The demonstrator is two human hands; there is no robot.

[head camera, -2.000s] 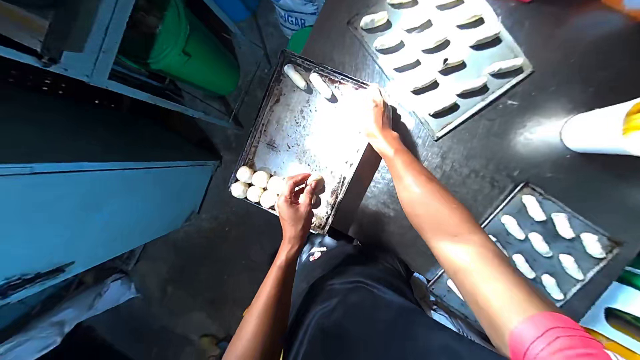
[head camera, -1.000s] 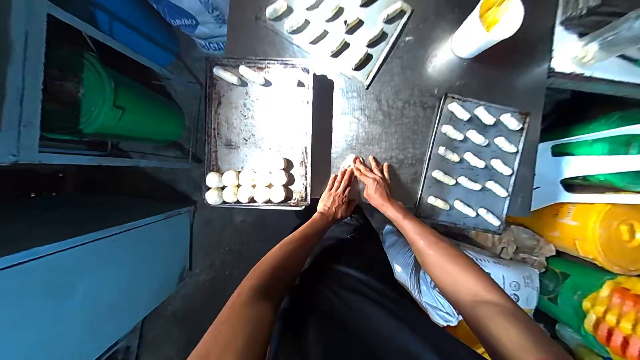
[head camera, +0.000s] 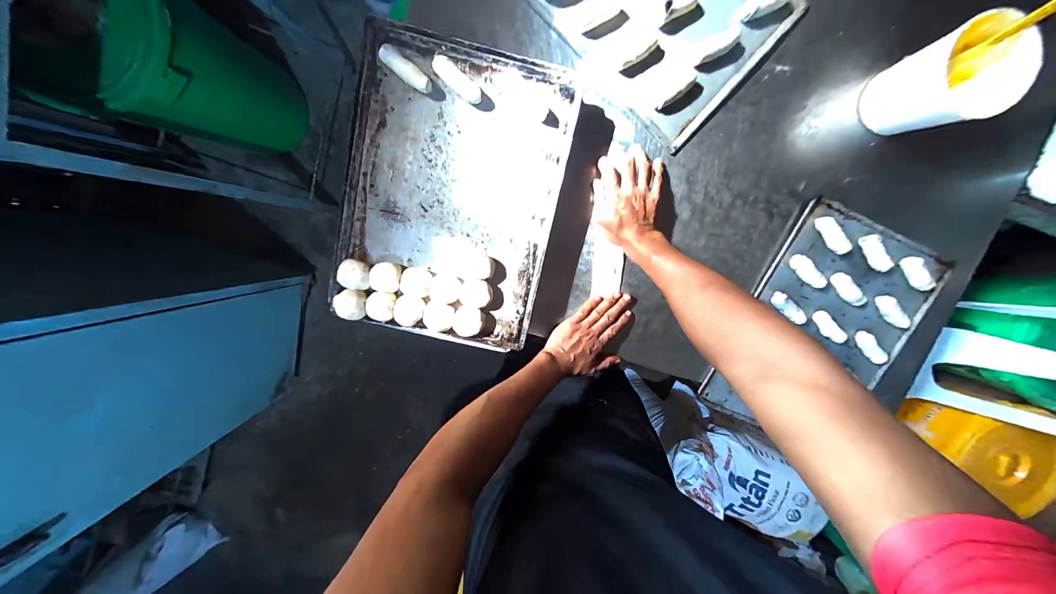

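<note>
My left hand (head camera: 586,334) lies palm down at the front edge of the dark table, fingers stretched out. Farther back, my right hand (head camera: 631,198) rests palm down with its fingers spread. A pale strip (head camera: 608,268), apparently flattened dough, runs between them under glare; its far end is hard to make out. Left of both hands is a worn metal baking tray (head camera: 535,272). Several round dough balls (head camera: 415,282) stand in two rows at its near end, and rolled dough pieces (head camera: 455,78) lie at its far end.
A second tray (head camera: 730,95) with shaped dough pieces is at the back. Another tray (head camera: 796,239) of dough pieces sits to the right. A white container (head camera: 916,103) with yellow contents stands at the back right. Flour sack (head camera: 759,487), blue cabinet (head camera: 148,396) and green bin (head camera: 223,82) surround the table.
Two seconds ago my left hand was at the dough balls and my right at the tray's edge. One second ago both were close together on the table; now my right hand is farther back, apart from my left.
</note>
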